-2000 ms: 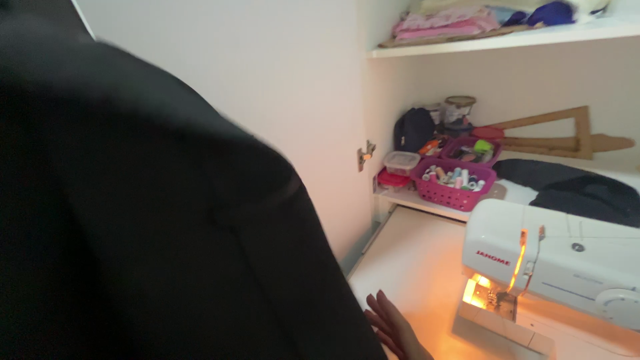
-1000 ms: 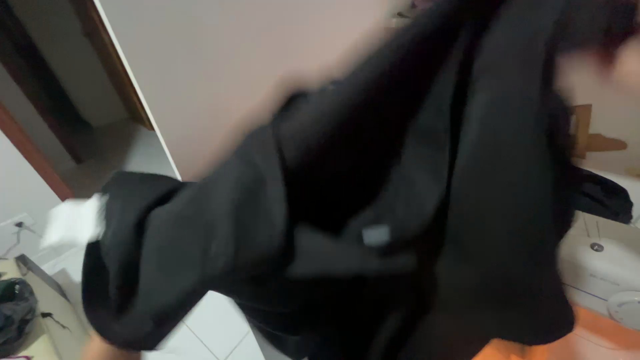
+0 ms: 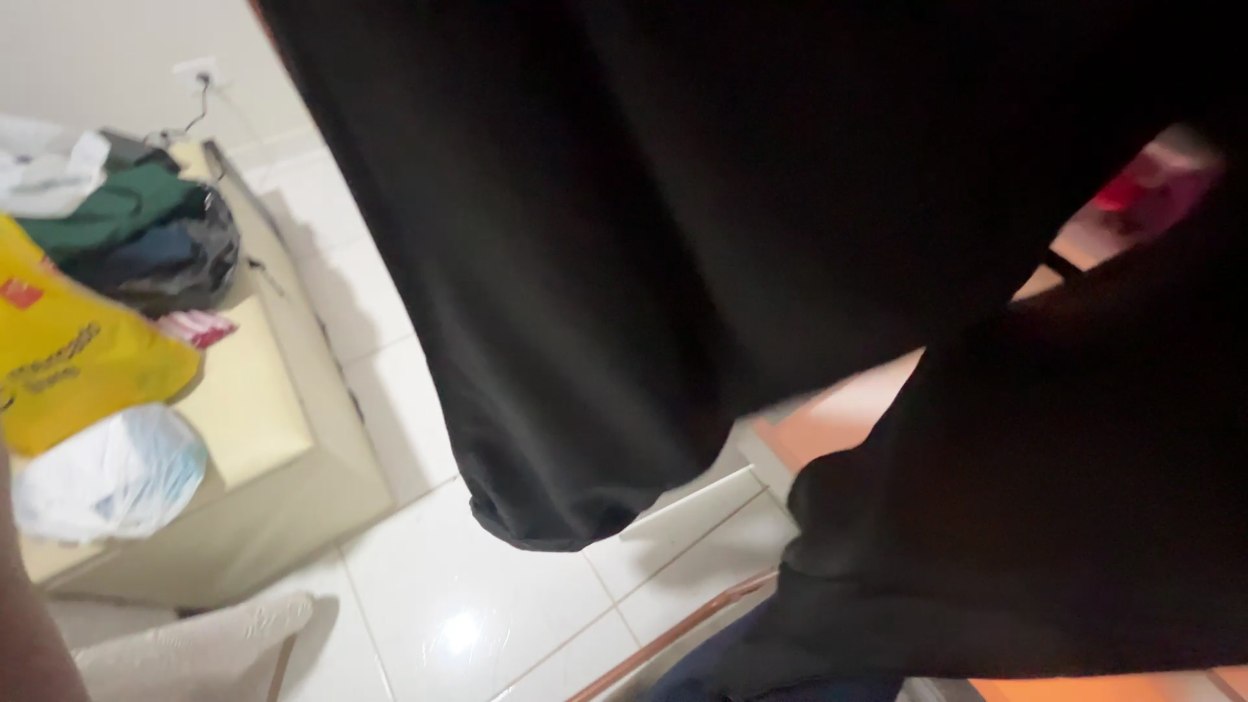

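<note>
A large black cloth garment point(image 3: 585, 253) fills most of the head view, hanging from beyond the top edge. One rounded lower end, perhaps a sleeve or leg, hangs over the tiled floor, and another wide part point(image 3: 1004, 507) lies at the lower right. A narrow gap separates these two parts. Both of my hands are out of view, so what they hold cannot be seen. Only a blurred bare forearm shows at the lower left edge.
At left, a cream padded bench point(image 3: 278, 380) bears a yellow plastic bag point(image 3: 88, 351), a white plastic bundle point(image 3: 117, 473) and dark clothes point(image 3: 117, 214). A wall outlet point(image 3: 200, 73) has a cord plugged in. Below are white floor tiles point(image 3: 458, 585). Blurred pink items point(image 3: 1141, 195) show through the gap.
The view has swung far left, and the sewing machine has left it. The black garment, bunched and blurred a second ago, now hangs longer and more spread out. The hand seen earlier is gone from view.
</note>
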